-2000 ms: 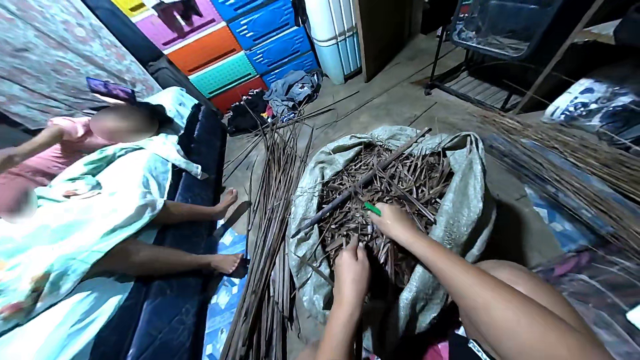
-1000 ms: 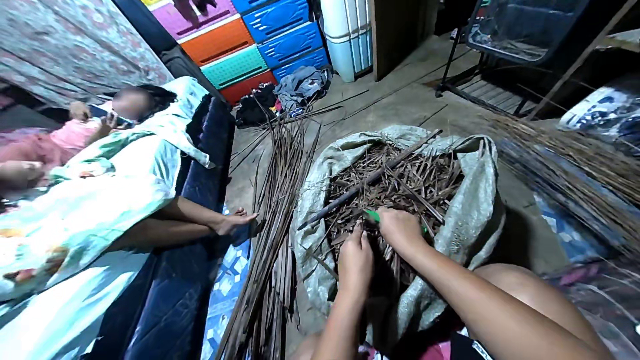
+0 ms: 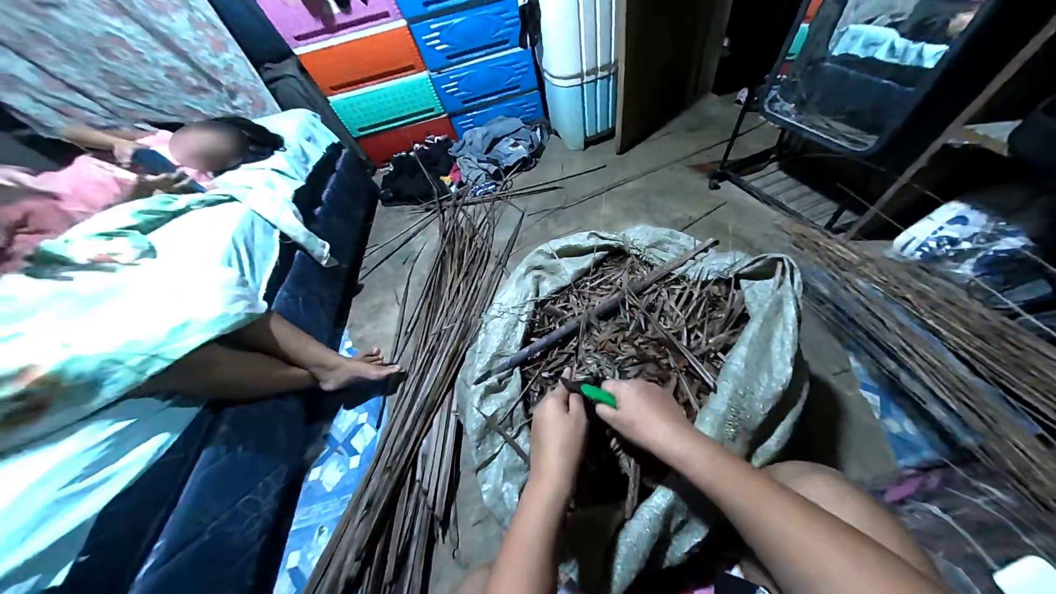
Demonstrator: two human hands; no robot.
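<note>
An open woven plastic sack (image 3: 763, 363), its rim folded out, holds many short brown dried stalk pieces (image 3: 685, 322). Over its mouth a thicker dark stick (image 3: 594, 313) lies slantwise. My right hand (image 3: 648, 412) is closed round the green handle of a knife (image 3: 598, 394), whose short dark blade points left. Close beside the blade, my left hand (image 3: 558, 425) has its fingers pinched together above the sack; what it pinches is too small to make out. Long dried stalks (image 3: 429, 330) lie in a bundle on the floor left of the sack.
A person lies on a dark blue mattress (image 3: 247, 462) at left, feet near the stalk bundle. More thin stalks (image 3: 924, 338) lie at right. Behind are clothes (image 3: 499, 148), coloured plastic drawers (image 3: 474, 37) and a black-framed stand (image 3: 858, 107). My knee is right of the sack.
The thick stick stays across the sack while both hands remain close together over its near part. On the mattress, the person's raised arm has come down and the legs have drawn together.
</note>
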